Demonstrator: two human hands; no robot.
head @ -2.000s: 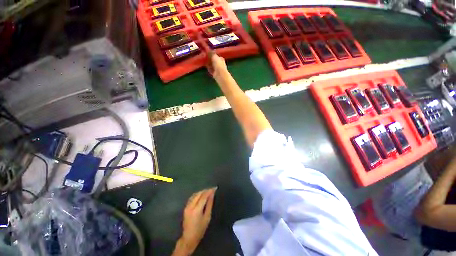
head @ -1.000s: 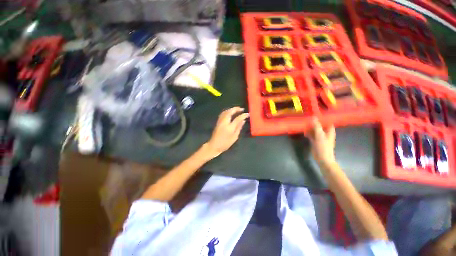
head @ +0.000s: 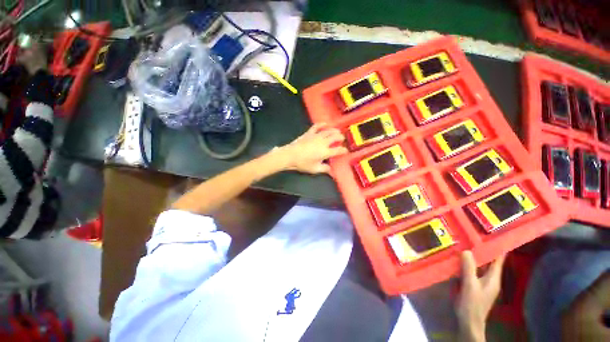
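Observation:
An orange-red tray (head: 403, 137) lies tilted across the bench, its near end overhanging the bench edge. Its two rows of pockets hold red device units with yellow film framing dark windows, such as this unit (head: 421, 242). My left hand (head: 317, 148) grips the tray's left edge, thumb side hidden. My right hand (head: 479, 288) grips the tray's near edge from below, its fingertips partly hidden by the tray.
A clear bag of dark parts (head: 190, 87), a yellow stick (head: 277, 77), cables and a blue connector (head: 226, 50) lie left. A white power strip (head: 133, 127) is beside the bag. A neighbouring tray (head: 535, 127) is right. A person's striped sleeve (head: 30, 147) shows far left.
The tray has come off the conveyor side onto the bench and nearer to me, turning slightly. My left hand has moved from the bench to the tray's edge. My right hand still holds the near edge.

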